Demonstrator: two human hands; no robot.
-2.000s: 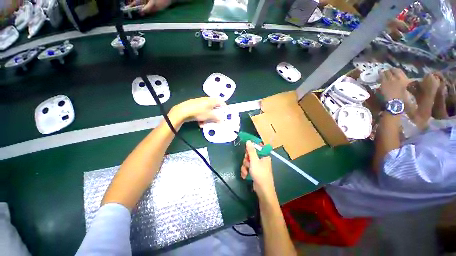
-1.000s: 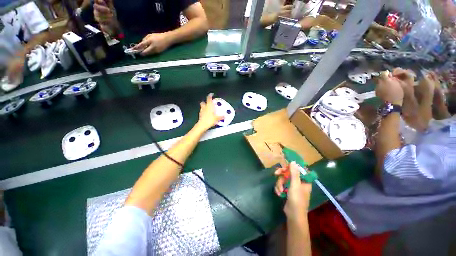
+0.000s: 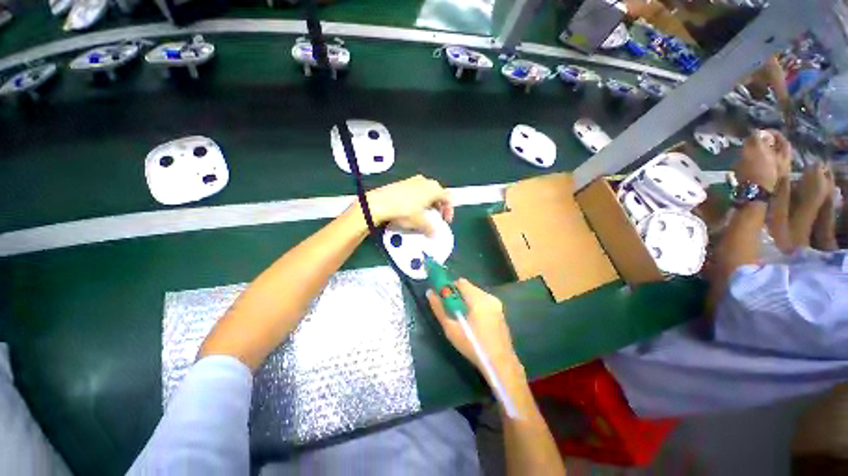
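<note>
A white plastic cover (image 3: pixel 406 249) with dark round spots is over the green bench, just on the near side of the white strip. My left hand (image 3: pixel 409 203) holds it by its far edge, fingers partly over it. My right hand (image 3: pixel 472 321) is closed around the green hot glue gun (image 3: pixel 448 292), whose tip is at the cover's face. A long translucent glue stick (image 3: pixel 487 364) sticks out of the gun's rear towards me. The black power cord (image 3: pixel 364 200) hangs across the view in front of my left wrist.
More covers (image 3: pixel 187 170) lie on the dark green belt. Part-built units (image 3: pixel 467 59) stand on the far lane. Bubble wrap (image 3: pixel 339 358) lies under my left forearm. An open cardboard box (image 3: pixel 624 232) of white shells, a slanting grey post (image 3: pixel 688 88), a red stool or crate (image 3: pixel 604 418) and another person's hands are right.
My left hand has drawn a cover from the belt back to the bench. My right hand has moved left with the glue gun, from beside the cardboard flap to the cover.
</note>
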